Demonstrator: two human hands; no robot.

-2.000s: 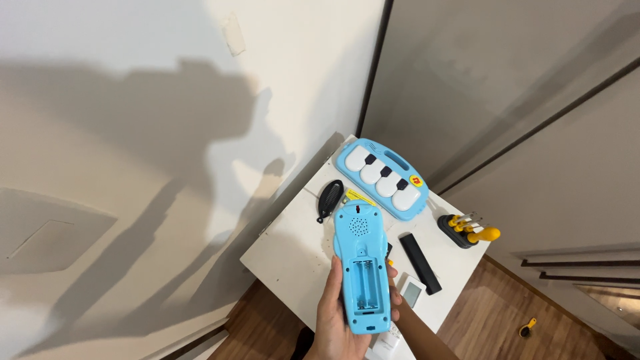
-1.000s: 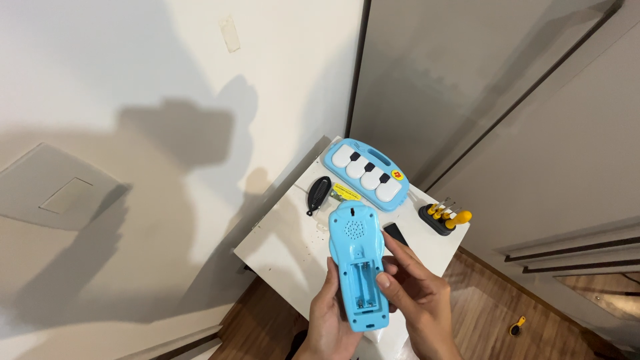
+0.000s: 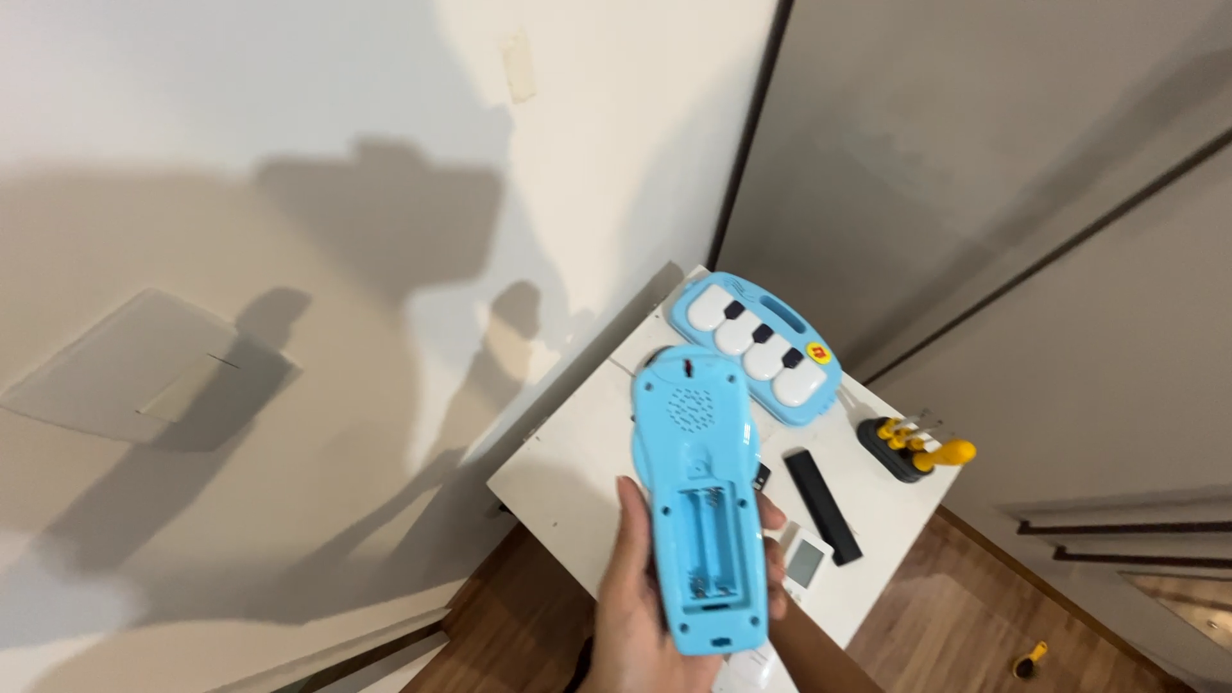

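Observation:
A light-blue plastic toy (image 3: 698,414) is held upright, back side facing me, with a speaker grille near its top. Its battery compartment (image 3: 709,544) is uncovered and shows metal springs, with no batteries visible in it. My left hand (image 3: 640,587) grips the toy's lower half, thumb along the left edge and fingertips showing at the right edge. My right forearm (image 3: 818,650) comes in from the bottom, below the toy; the right hand itself is hidden behind the toy, so what it holds cannot be seen.
On the white table (image 3: 577,481) lie a blue toy keyboard (image 3: 760,351), a black bar (image 3: 823,505) and a white device with a grey display (image 3: 805,563). A black holder (image 3: 890,452) carries yellow-handled screwdrivers. A small yellow-and-black object (image 3: 1030,660) lies on the wooden floor.
My right hand, at the toy's right side a second ago with its thumb near the battery compartment, has moved down behind the toy. My left hand still holds it.

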